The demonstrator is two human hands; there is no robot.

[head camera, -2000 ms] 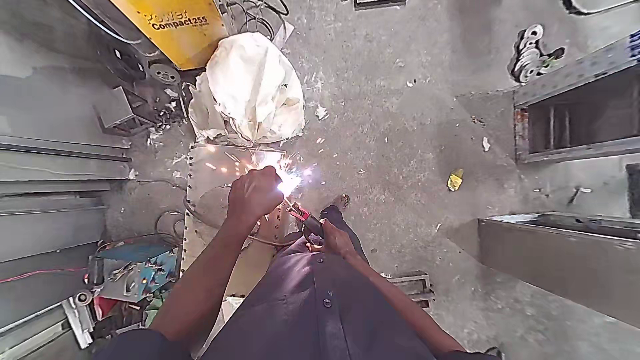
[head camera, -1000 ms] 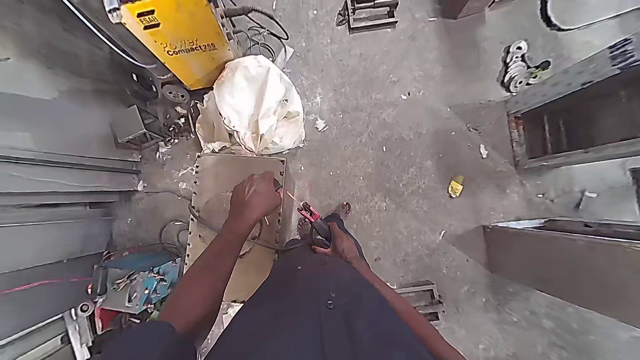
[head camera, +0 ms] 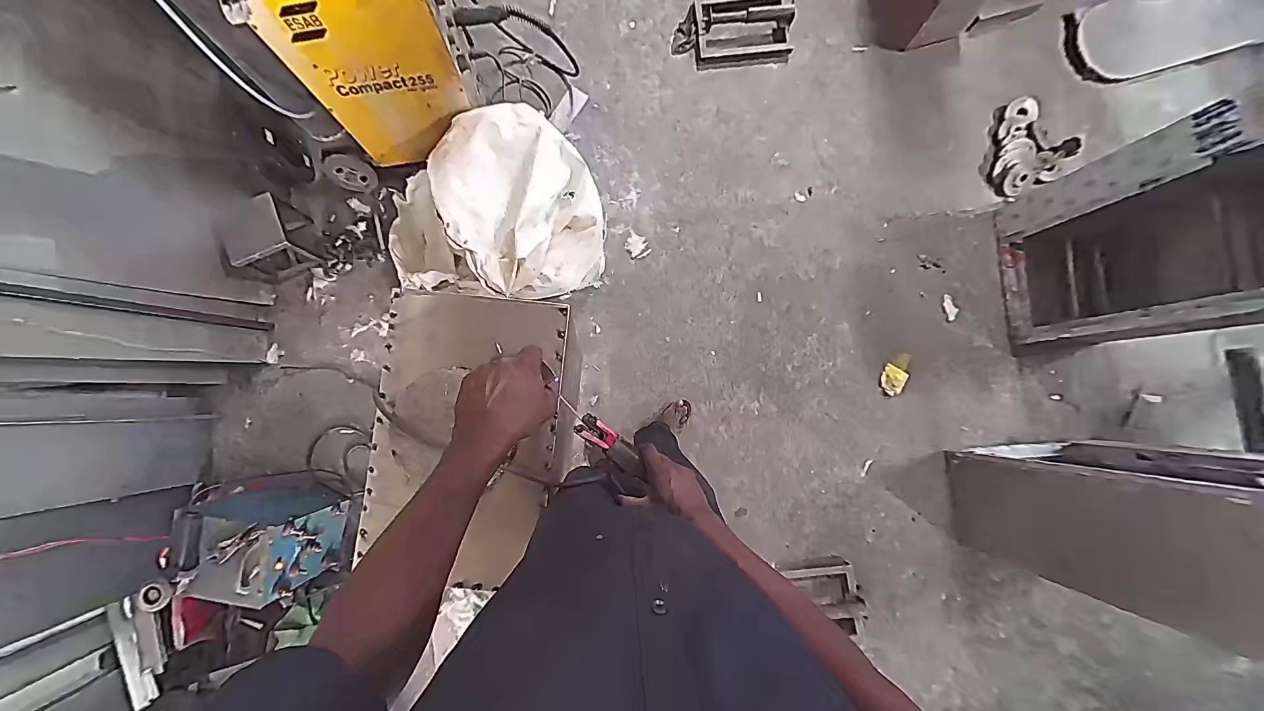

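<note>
My right hand [head camera: 671, 482] is closed around the handle of a welding electrode holder [head camera: 610, 442] with red jaws, low in front of my body. A thin electrode [head camera: 569, 407] runs from the jaws up and left toward my left hand [head camera: 506, 400]. That hand is over a metal panel [head camera: 484, 326] with small tabs or holes along its edges, its fingers curled round a small thin piece that shows only in part; what it is I cannot tell. A dark cable [head camera: 410, 432] crosses the panel toward the holder.
Beyond the panel lies a white sack [head camera: 518, 197], next to a yellow ESAB welding machine [head camera: 365, 74] with cables. Tools and scraps [head camera: 267, 558] are heaped at the left. On the right stand a sheet-metal box [head camera: 1096, 533] and a metal frame [head camera: 1136, 321]. Crumpled yellow litter [head camera: 895, 376] lies on the floor.
The bright arc and sparks at my left hand two seconds ago are gone. The electrode holder has moved away from the panel's edge, toward the lower right.
</note>
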